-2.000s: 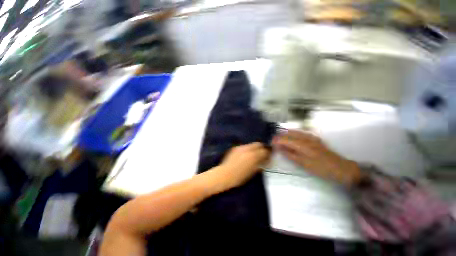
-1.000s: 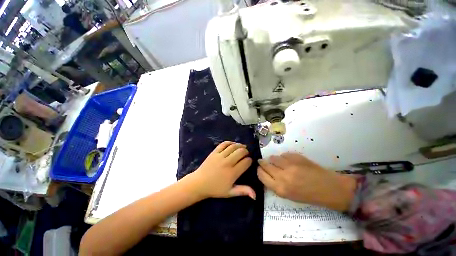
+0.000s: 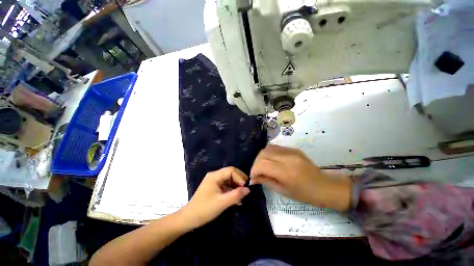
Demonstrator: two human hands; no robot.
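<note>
A long dark garment panel (image 3: 208,122) with small pale print lies flat on the white table, its right edge at the needle area (image 3: 272,123) of the sewing machine (image 3: 322,47). Its near end hangs over the table's front edge. My left hand (image 3: 221,195) pinches the panel's edge between thumb and fingers, where a small fold stands up. My right hand (image 3: 283,171) is right beside it, fingertips bent down on the same edge; what lies under those fingertips is hidden. The two hands nearly touch, in front of the presser foot.
Black thread clippers (image 3: 397,162) lie right of my right hand. A blue basket (image 3: 78,124) with a yellow-green tape roll (image 3: 95,155) and white items stands left of the table. A pale cloth with a black square (image 3: 442,57) hangs at the machine's right. A grey-white tub (image 3: 66,243) is at lower left.
My left hand has gone from lying flat on the panel to pinching its edge. My right hand has moved slightly left and up. The view has shifted closer to the machine.
</note>
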